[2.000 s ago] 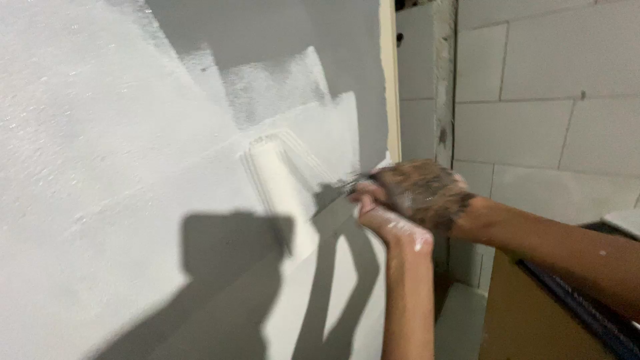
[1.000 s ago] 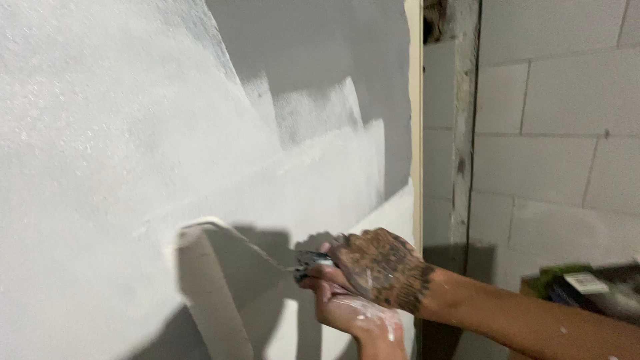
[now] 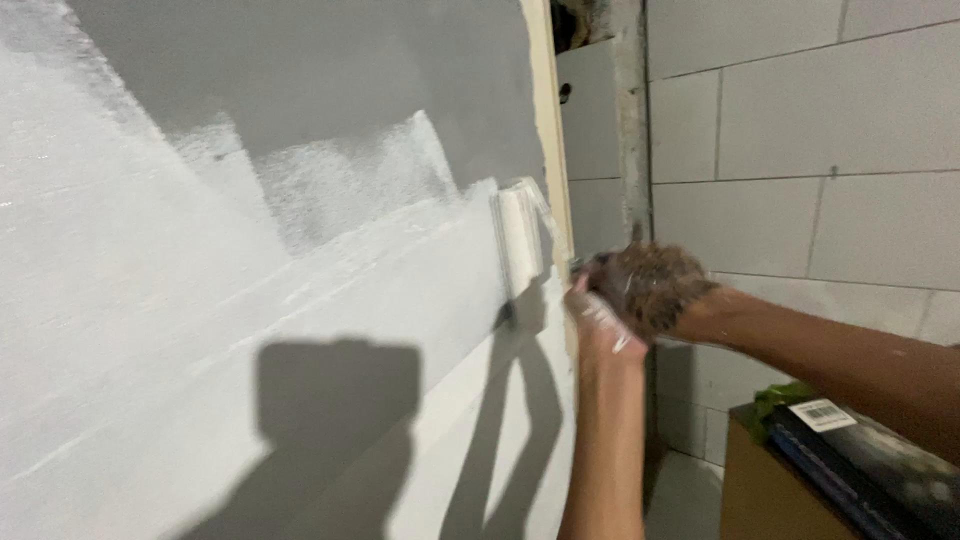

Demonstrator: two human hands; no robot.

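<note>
A paint roller (image 3: 519, 232) with a white, wet-looking sleeve rests against the panel near its right edge. Its wire frame runs down to the handle, which both hands grip. My right hand (image 3: 651, 289), dark-patterned on its back and blurred, closes around the handle. Just below and touching it, my left hand (image 3: 604, 319), smeared with white paint, holds the handle too. White paint covers the left and lower part of the panel (image 3: 150, 300); a grey area (image 3: 337, 67) lies above with a ragged border. My shadow falls across the lower panel.
A cream edge strip (image 3: 551, 112) bounds the panel on the right. Beyond it stand a worn upright post (image 3: 634, 135) and a light block wall (image 3: 810, 127). At lower right, a cardboard box (image 3: 765, 480) carries a dark labelled package (image 3: 862, 450) and something green (image 3: 780, 397).
From one second ago, both hands and the roller have moved up and right, from the lower middle of the panel to its right edge. Both hands have stayed on the handle.
</note>
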